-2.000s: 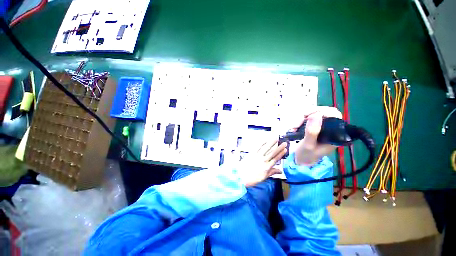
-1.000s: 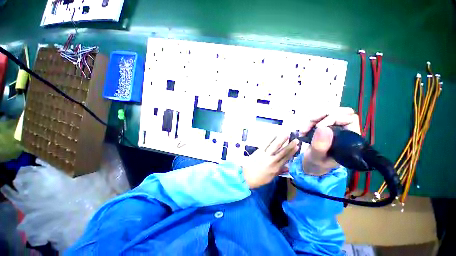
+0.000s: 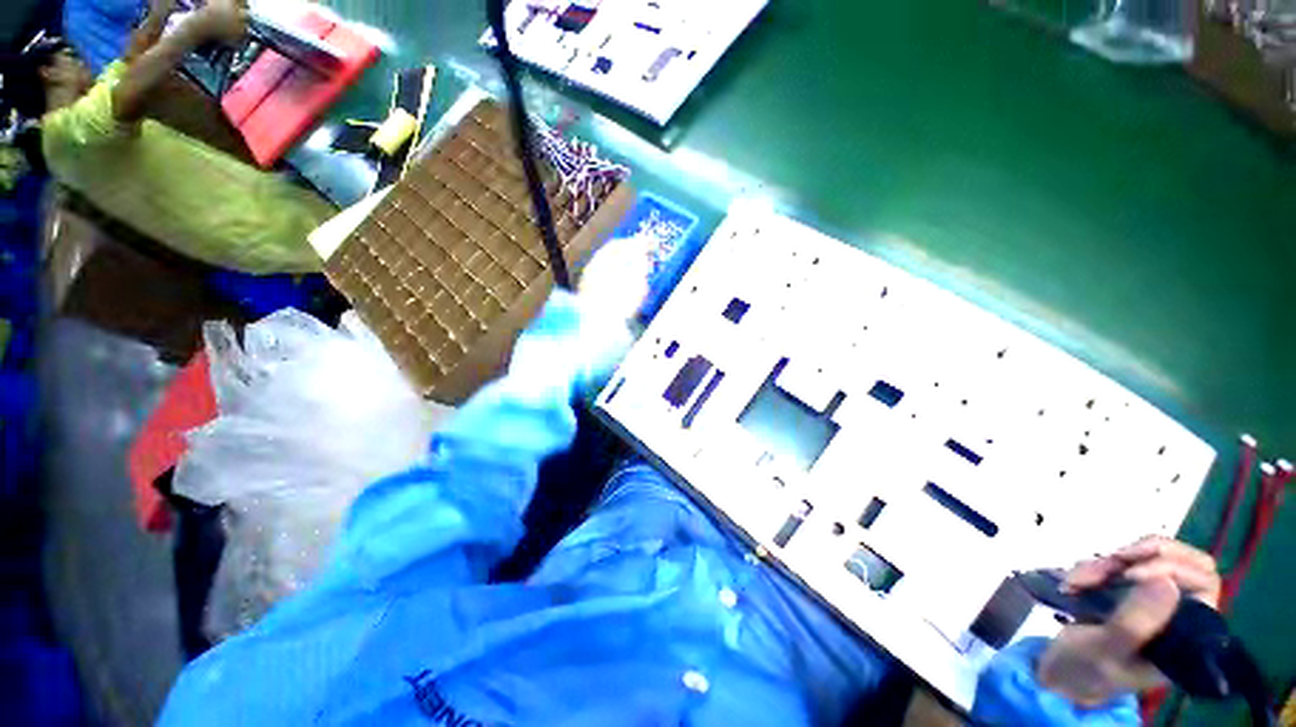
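Observation:
The large white panel (image 3: 910, 384) with dark slots and square holes lies at the bench's front edge, partly over my lap. My right hand (image 3: 1137, 611) is closed around the black electric screwdriver (image 3: 1194, 646) above the panel's lower right corner, its tip pointing left. My left hand (image 3: 614, 284) is at the near side of the blue screw tray (image 3: 665, 242). It is blurred and overexposed, so its fingers and anything in them cannot be made out. Small silvery screws show in the tray.
The brown divider box (image 3: 441, 242) stands left of the tray, with wire harnesses (image 3: 580, 171) on it. Another white panel (image 3: 640, 50) lies farther off. Clear plastic bags (image 3: 299, 426) are at left. A person in yellow (image 3: 171, 185) works at upper left. Red leads (image 3: 1251, 511) lie at right.
My left hand has left the panel and moved to the blue tray. My right hand still holds the screwdriver near the panel's right end. The view has turned left, showing another person.

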